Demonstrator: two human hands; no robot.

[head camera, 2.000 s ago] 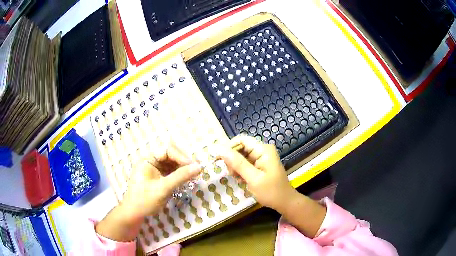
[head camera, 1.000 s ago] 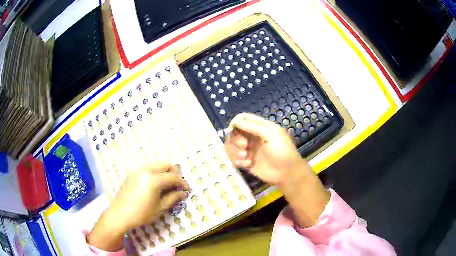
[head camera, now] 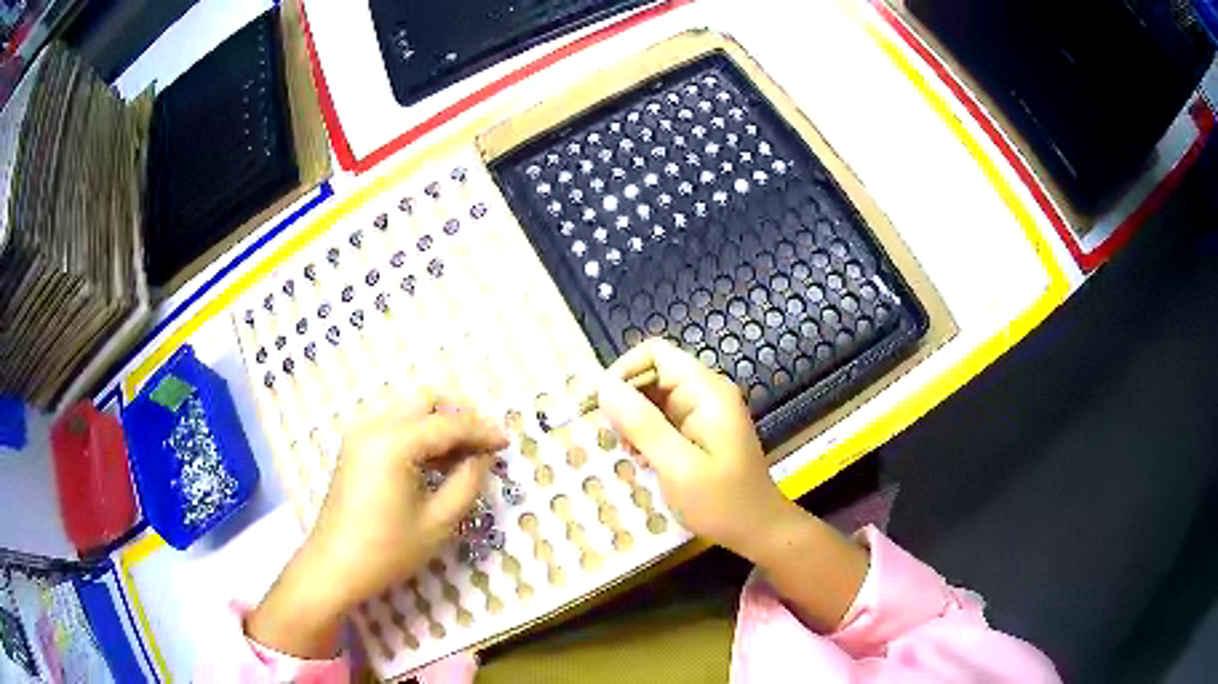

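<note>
The cream slotted board (head camera: 461, 327) lies under both hands, with rows of small dark round-headed pieces (head camera: 381, 223) in its upper part. Loose ring-like metal parts (head camera: 484, 532) lie beside my left fingers. My left hand (head camera: 401, 494) is over the board, fingers bent and close together; whether it holds a part cannot be told. My right hand (head camera: 681, 434) is shut on a slim tool like tweezers (head camera: 628, 386), which points left; a small dark piece (head camera: 544, 421) shows near its tip. The black pocket tray (head camera: 741, 241) holds bright metal parts in its upper rows.
A blue bin (head camera: 191, 448) full of silver pieces and a red bin (head camera: 94, 477) stand at the left. Stacked brown-edged boards (head camera: 67, 221) are at the upper left. Other black trays (head camera: 221, 144) lie around. Yellow, red and blue tape lines mark the white bench.
My right hand has moved from beside the tray's lower left corner down and back over the board. My left hand has moved slightly right and up. The view has shifted slightly.
</note>
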